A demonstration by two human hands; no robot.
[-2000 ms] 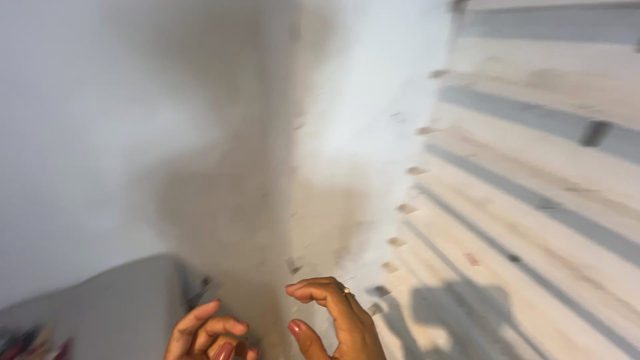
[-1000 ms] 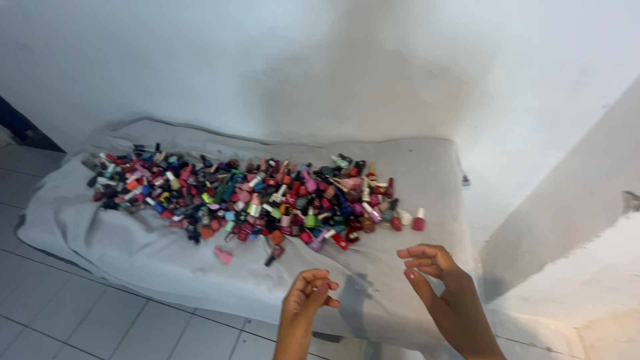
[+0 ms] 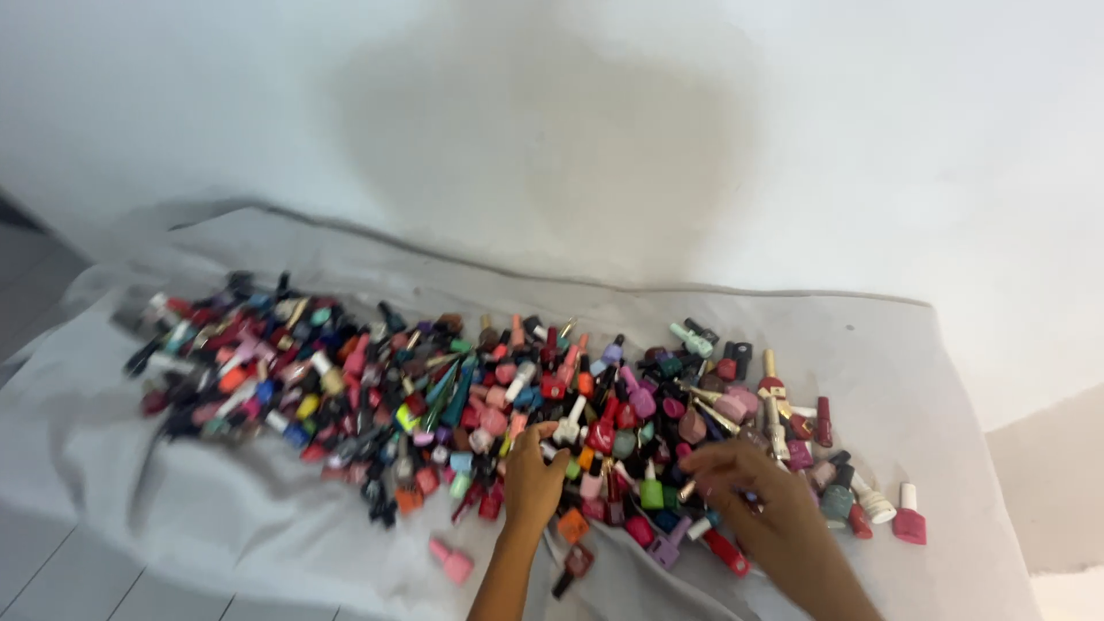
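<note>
A long pile of nail polish bottles in many colours lies on a grey cloth (image 3: 285, 526). My left hand (image 3: 535, 474) is at the pile's front middle, fingers spread around a bottle with a white cap (image 3: 569, 424); whether it touches the bottle is unclear. Farther right, my right hand (image 3: 759, 504), blurred, reaches over the bottles with its fingertips bent down; whether it holds anything cannot be made out. Between the hands stands a lime green bottle (image 3: 652, 492). At the far right is a pink bottle with a white cap (image 3: 909, 516).
A white wall (image 3: 552, 129) rises behind the cloth-covered surface, with a shadow on it. A pink bottle (image 3: 451, 561) and a dark red bottle with a black cap (image 3: 576, 565) lie apart at the front edge of the pile. Floor tiles (image 3: 78, 569) show at lower left.
The view has swung from the wall and slats to the bottles and come closer. Both hands, held in front of the pile a second ago, are now over the bottles.
</note>
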